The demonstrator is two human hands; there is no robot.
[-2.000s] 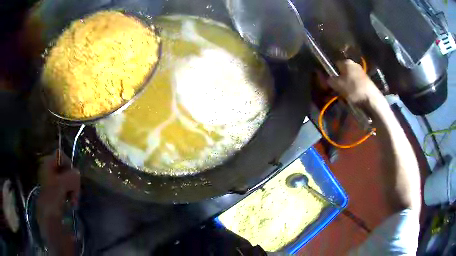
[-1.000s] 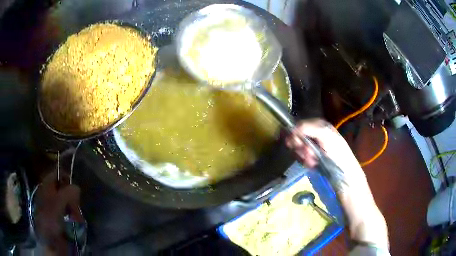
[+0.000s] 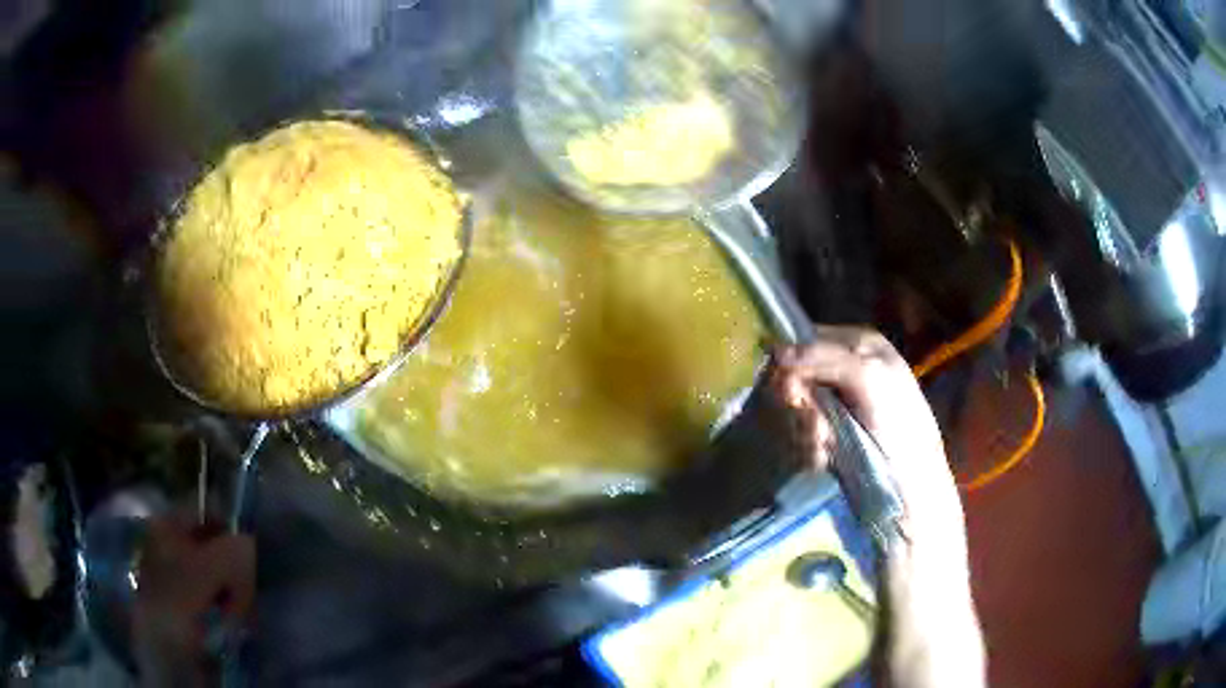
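Observation:
My right hand [image 3: 836, 383] is closed around the thick metal handle of the spider strainer [image 3: 659, 101]. Its round mesh is raised over the far side of the wok, with a small patch of pale yellow crumbs on it. My left hand [image 3: 195, 578] is dark and blurred at the lower left, at the wire handle of the wire-handled strainer [image 3: 256, 423]. That strainer is heaped with golden fried crumbs [image 3: 309, 262] above the wok's left side. The wok [image 3: 538, 544] holds yellow frying oil [image 3: 538, 390] with some pale foam along the near edge.
A blue tray [image 3: 612, 659] of pale minced garlic [image 3: 733, 632] sits at the wok's near right, with a serving spoon [image 3: 818, 571] in it. An orange hose [image 3: 988, 323] curves at the right over the reddish floor [image 3: 1062, 538]. Shiny metal vessels stand at the upper right.
The spider strainer has come up out of the foamy oil, and the patch on its mesh has shrunk. The white foam has largely gone. The heaped strainer sits lower in the picture.

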